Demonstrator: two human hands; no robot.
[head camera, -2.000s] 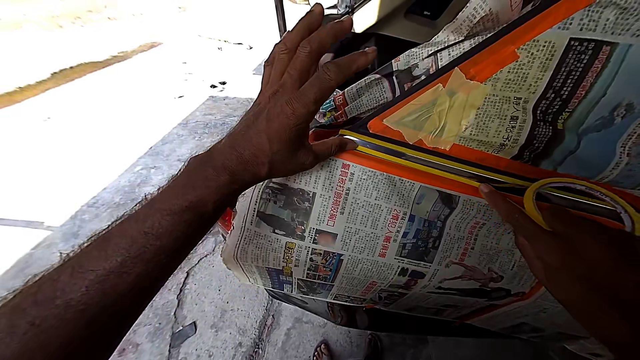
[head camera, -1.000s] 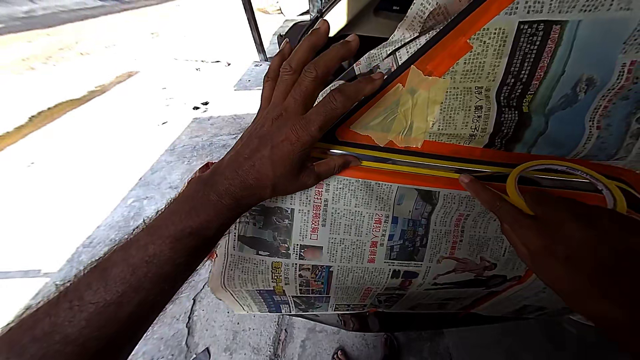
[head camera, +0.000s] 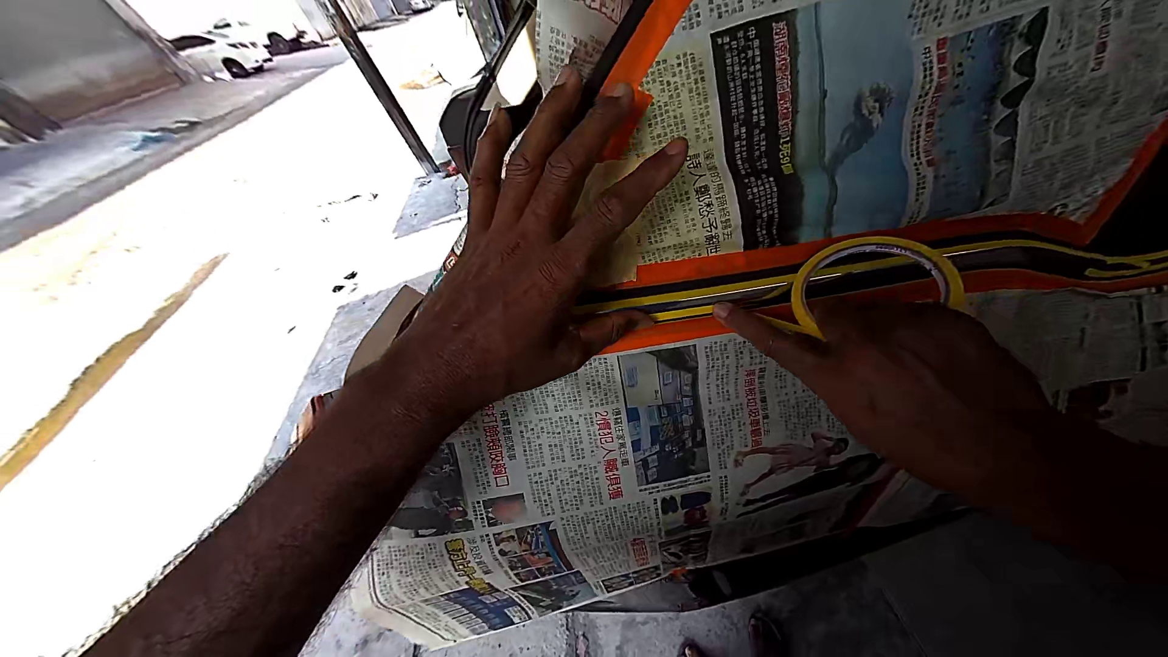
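Note:
My left hand (head camera: 538, 265) lies with spread fingers over the newspaper masking (head camera: 675, 210) and a piece of cream masking tape, its thumb against a yellow tape line on a dark and silver strip. My right hand (head camera: 885, 383) holds a roll of thin yellow tape (head camera: 800, 292), a fingertip pressing the yellow line just right of my left thumb. Orange tape (head camera: 675, 335) borders the strip above and below. More newspaper (head camera: 566, 438) hangs below it. The palm side of both hands is hidden.
A dark vehicle mirror or frame part (head camera: 456, 128) is beyond my left fingers. A metal post (head camera: 379, 91) stands on the sunlit ground, with a parked white car (head camera: 224, 53) farther off. Feet show on the concrete floor below the paper.
The view has swung up and to the right. My right hand, with the tape roll, and my left hand have both moved rightward along the strip, and my left hand covers more of the cream tape.

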